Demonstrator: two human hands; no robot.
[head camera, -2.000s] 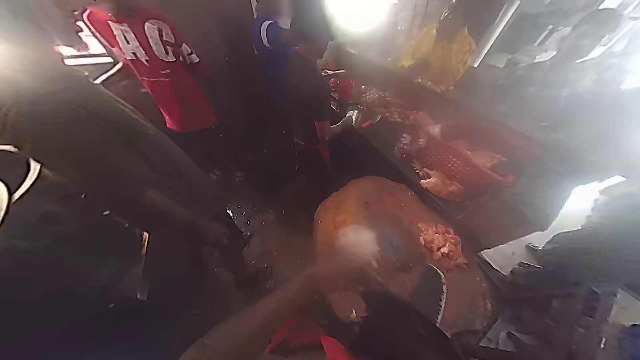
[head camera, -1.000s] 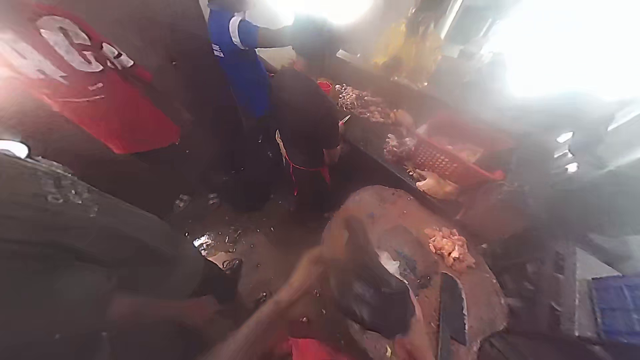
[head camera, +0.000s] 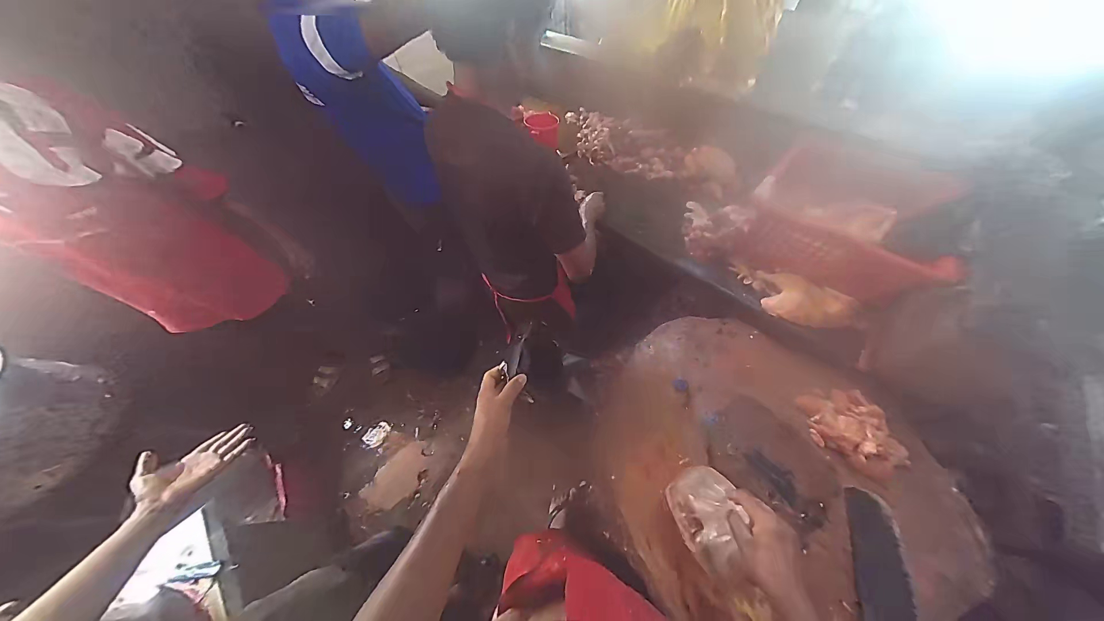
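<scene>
My left hand (head camera: 500, 392) is stretched out past the block's left side, its fingers closed on a thin dark object (head camera: 517, 352) that I cannot identify. Over the round chopping block (head camera: 664, 379), my right hand (head camera: 768, 539) grips a clear plastic bag (head camera: 703, 509) with blurred contents. A pile of cut raw meat (head camera: 854, 429) lies on the block's right part. Below it rests a long, broad dark blade (head camera: 878, 552), probably a large knife; its handle is out of view. A small blue thing (head camera: 680, 385) sits near the block's far side.
Beyond the block, a counter bears a red plastic basket (head camera: 828, 250), a plucked chicken (head camera: 806, 299), meat pieces (head camera: 604, 138) and a red cup (head camera: 542, 128). A person in a dark shirt (head camera: 500, 190) stands there. At left, another person's open hand (head camera: 185, 474) reaches in, palm up.
My left hand has moved from over the block out to its left. The black bag seen over the block one second ago no longer shows there. Another person's open hand has appeared at left.
</scene>
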